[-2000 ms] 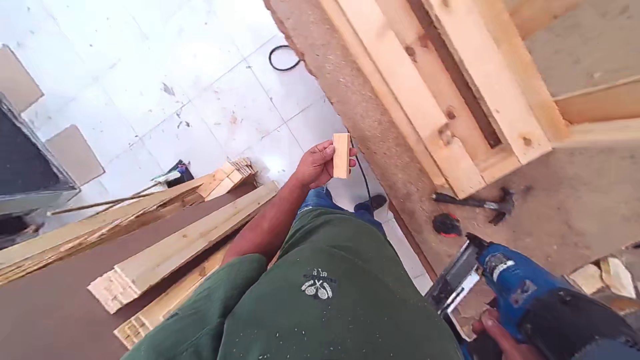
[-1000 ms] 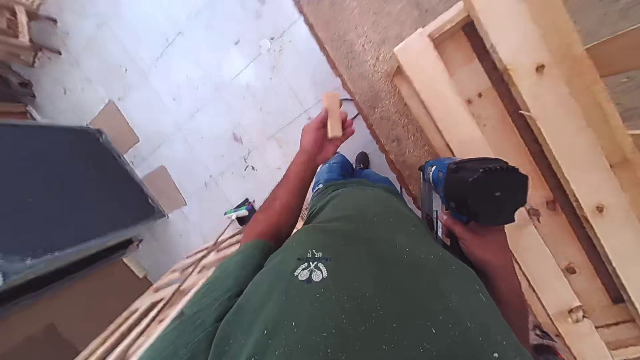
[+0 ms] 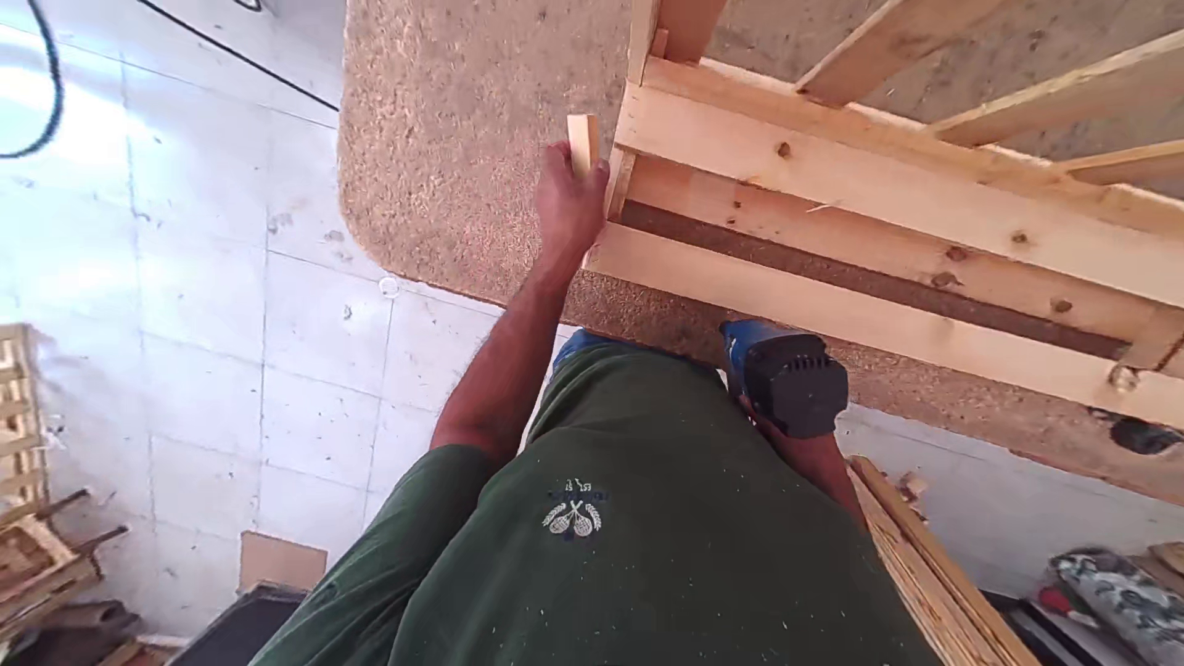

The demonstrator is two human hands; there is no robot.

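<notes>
My left hand (image 3: 571, 196) grips a small pale wood block (image 3: 583, 144) over the chipboard tabletop (image 3: 444, 157), right beside the end of a slatted wooden frame (image 3: 786, 153). The block stands out past my fingers. Below the frame's near board (image 3: 786, 286), my right hand (image 3: 772, 427) is closed on the handle of a blue and black power nailer (image 3: 791, 379). The tool's body hides most of that hand, and its nose is hardly visible near the table edge.
Slats (image 3: 1064, 88) slope away from the frame at the upper right. Long boards (image 3: 925, 564) lie at the lower right beside the table. A dark cable (image 3: 236, 54) crosses the tiled floor. A dark tool (image 3: 1144, 433) lies by the table's right edge.
The view has turned strongly. My left hand has carried the block from above the floor to over the tabletop, beside the frame's end. The nailer is still in my right hand.
</notes>
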